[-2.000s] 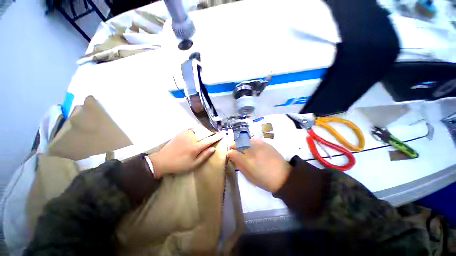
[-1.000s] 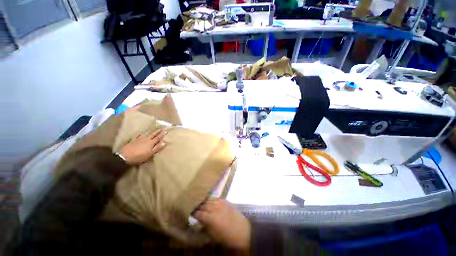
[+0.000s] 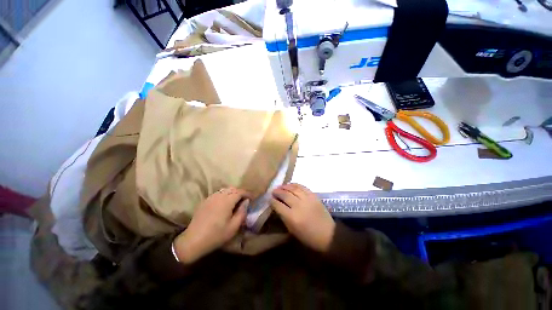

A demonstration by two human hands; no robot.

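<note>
The khaki garment piece (image 3: 187,151) lies in folds on the table, left of and in front of the needle and presser foot (image 3: 299,100). My left hand (image 3: 219,219) grips the garment near the table's front edge, fingertips on the cloth beside the pale lining (image 3: 266,197). My right hand (image 3: 302,213) pinches the narrow brown strip and lining edge just to the right. A narrow dark edge runs along the cloth between the hands and the needle. The cloth edge is in front of the presser foot, not seen under it. The fingertips are partly hidden in the folds.
Scissors with red and orange handles (image 3: 411,134), green-black snips (image 3: 485,140) and a dark flat box (image 3: 410,94) lie right of the needle. Small brown scraps (image 3: 382,183) are on the table. The machine head (image 3: 363,54) stands behind. A blue bin (image 3: 484,233) is lower right.
The garment has come out from the needle to the front left. My left hand has moved from the top of the cloth down to its front edge, beside my right hand. The view has shifted.
</note>
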